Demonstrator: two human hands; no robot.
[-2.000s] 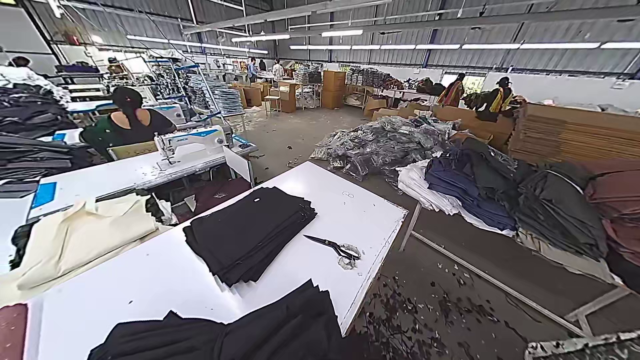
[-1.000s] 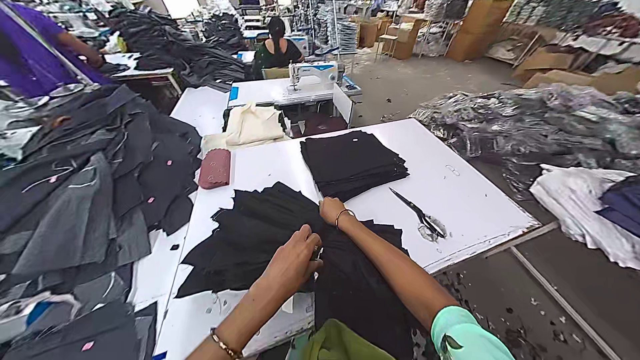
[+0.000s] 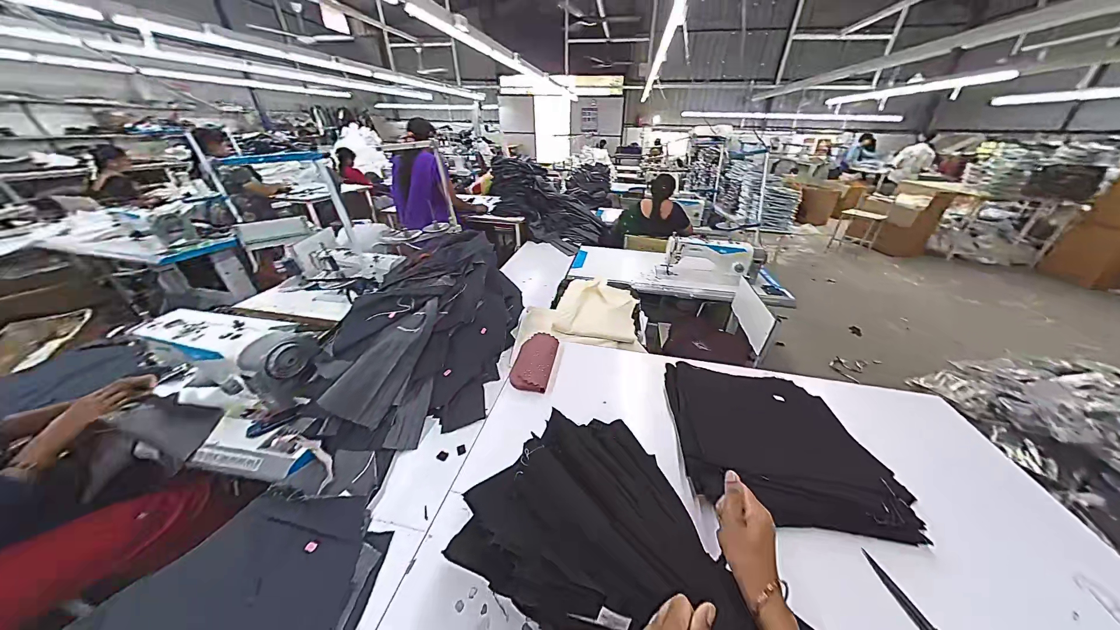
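Two piles of black cut fabric lie on the white table. My right hand is between them, fingers bent, at the near left edge of the neat stack; whether it pinches cloth I cannot tell. At the bottom edge of the view, my left hand shows only its fingers, over the fanned-out black pile; its grip is hidden. Right of my right wrist lies a pair of dark scissors, partly cut off by the frame. A rolled dusty-pink cloth rests beyond the fanned pile.
To the left are heaped dark grey garment pieces and a sewing machine, with a co-worker's hands beside it. Cream cloth and another sewing machine stand ahead. Plastic-wrapped bundles lie at the right.
The view has tilted up and swung since a second ago. My hands, then close together over the fanned pile, are now farther apart, the right one nearer the neat stack.
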